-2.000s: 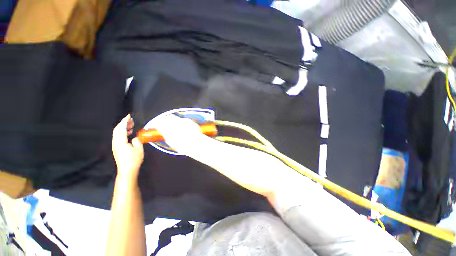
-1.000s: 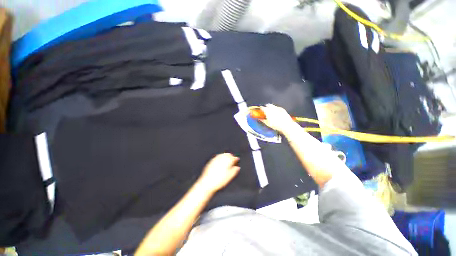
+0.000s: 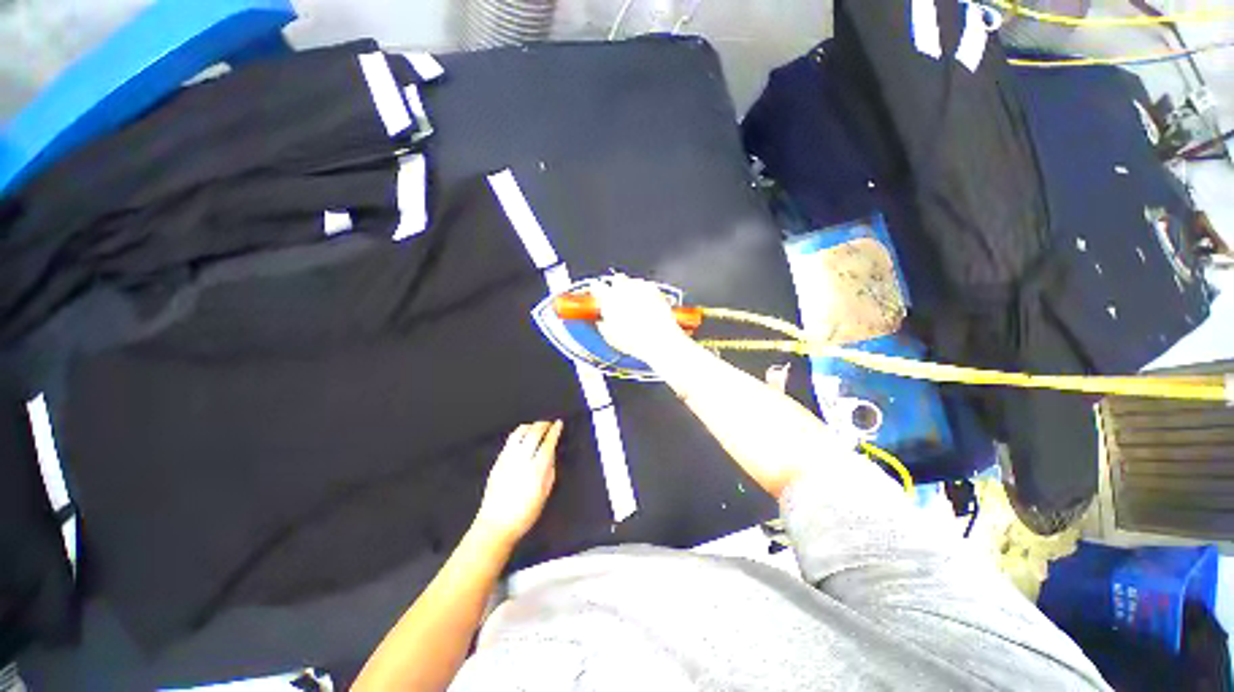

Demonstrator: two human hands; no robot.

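Observation:
A black garment panel [image 3: 311,392] lies flat on the dark table cover [image 3: 616,122], with a broken line of white strips [image 3: 612,460] along its right edge. My right hand [image 3: 633,319] is closed around the orange handle of the steam iron [image 3: 616,362]. The iron's blue body with pale rim rests over the middle of the white strips, its pointed end to the left. My left hand [image 3: 522,473] lies on the panel, left of the lower strip. Its fingers are close together and it appears to hold nothing.
Layered black pieces with white ends [image 3: 230,162] lie at upper left by a blue bolster [image 3: 135,68]. A yellow hose [image 3: 947,368] trails right over a blue board [image 3: 886,392] with a worn patch [image 3: 853,291]. Black garments [image 3: 981,203] heap at right, a blue crate [image 3: 1130,595] below.
The view has swung right from the panel's left part. The iron has moved from there to the white strips at its right edge. My left hand has come down onto the panel, near the strips.

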